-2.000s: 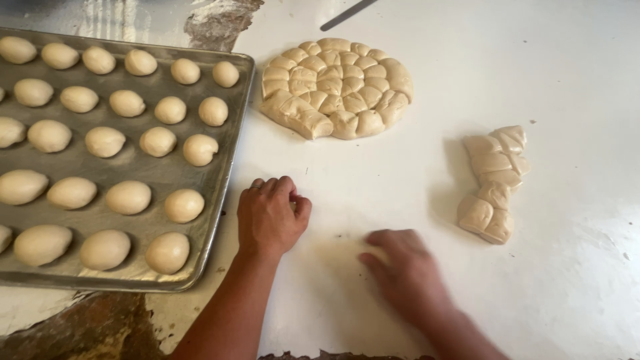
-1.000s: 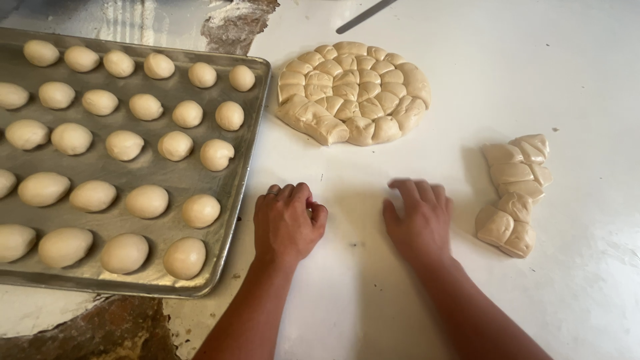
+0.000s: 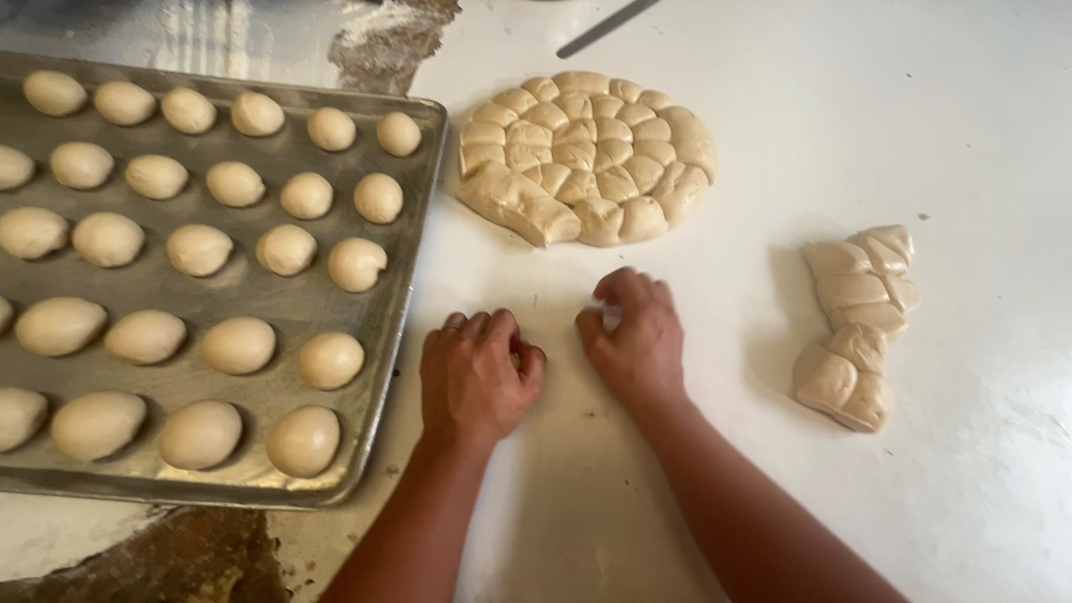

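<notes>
My left hand (image 3: 477, 377) rests curled, palm down, on the white tabletop, just right of the metal baking tray; whether anything lies under its fingers is hidden. My right hand (image 3: 632, 335) is beside it, slightly blurred, fingers bent with a gap between thumb and forefinger; its palm side is hidden. Beyond both hands lies a round slab of dough (image 3: 586, 155) scored or cut into many pieces, with a thicker strip at its near left edge. To the right of my right hand is a smaller, irregular cluster of cut dough pieces (image 3: 858, 327).
A metal baking tray (image 3: 419, 226) on the left bears rows of smooth dough balls (image 3: 201, 249). A thin grey strip (image 3: 607, 27) lies behind the dough slab. The white table (image 3: 963, 502) has worn brown patches (image 3: 176, 557) near the tray.
My right hand has moved forward, toward the cut dough slab, from nearer the table's front. My left hand stays curled beside the tray. The view has shifted somewhat.
</notes>
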